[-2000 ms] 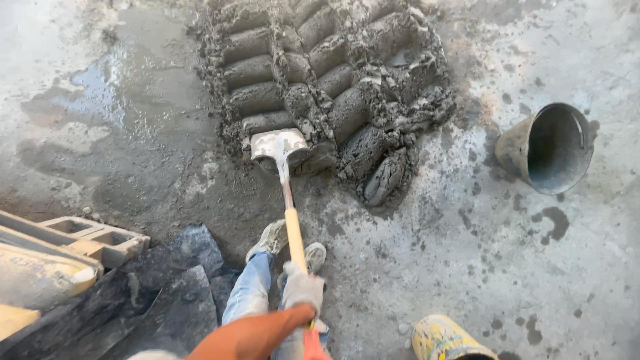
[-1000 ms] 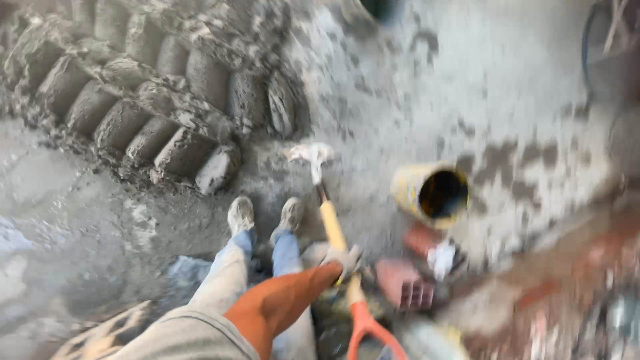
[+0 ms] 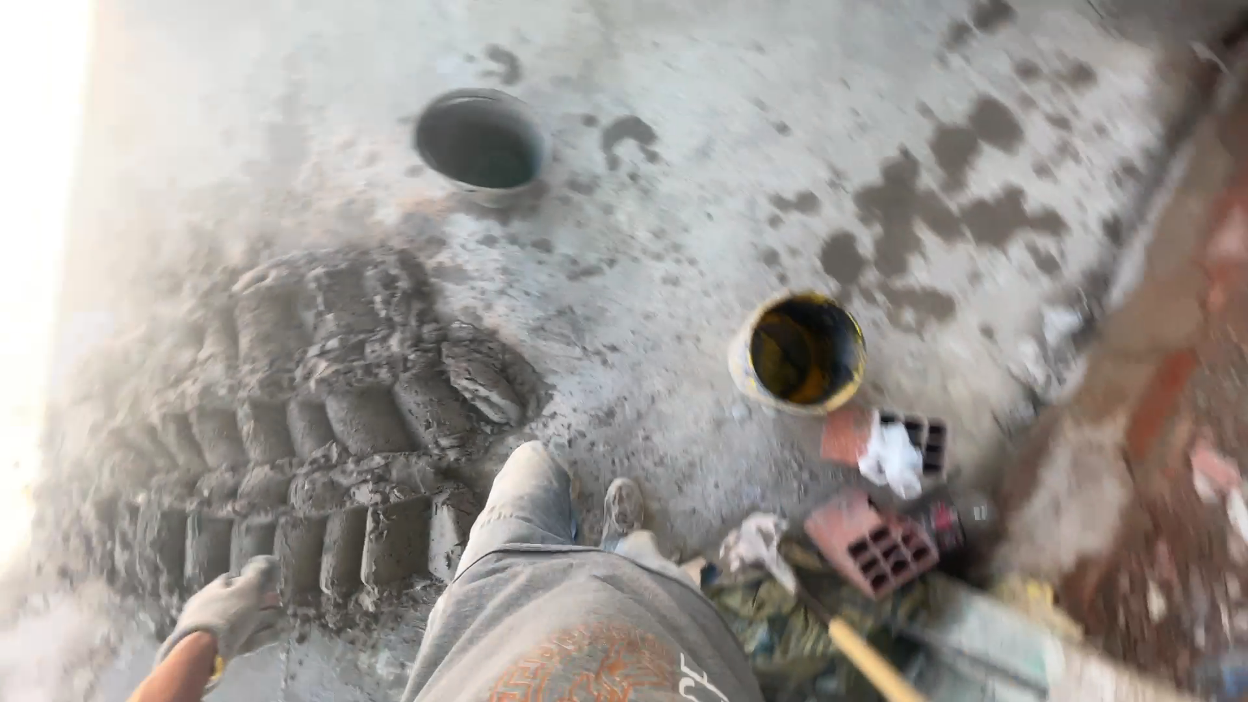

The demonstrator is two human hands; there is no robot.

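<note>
My left hand [image 3: 234, 606], in a pale work glove, is over the lower left edge of the ridged wet mortar [image 3: 322, 429]. It holds nothing, its fingers are loosely spread, and blur softens their outline. My right hand is outside the view. At the lower right is a shovel: its mortar-coated blade [image 3: 759, 548] rests over or beside dark crumpled cloth or sheeting, and its yellow shaft [image 3: 873, 661] runs out of the bottom edge. Whether anything holds its far end cannot be seen.
A grey bucket [image 3: 531, 166] stands beyond the mortar, and a yellow-stained bucket [image 3: 741, 361] right of centre. Hollow red bricks [image 3: 829, 517] and white crumpled material [image 3: 889, 458] lie below it. My shoe [image 3: 622, 509] is beside the mortar; reddish rubble [image 3: 1189, 487] borders the right.
Earlier a gloved hand gripped the shovel's shaft in front of my legs; now the shovel is off to the right and my left hand is apart from it. The view has swung strongly.
</note>
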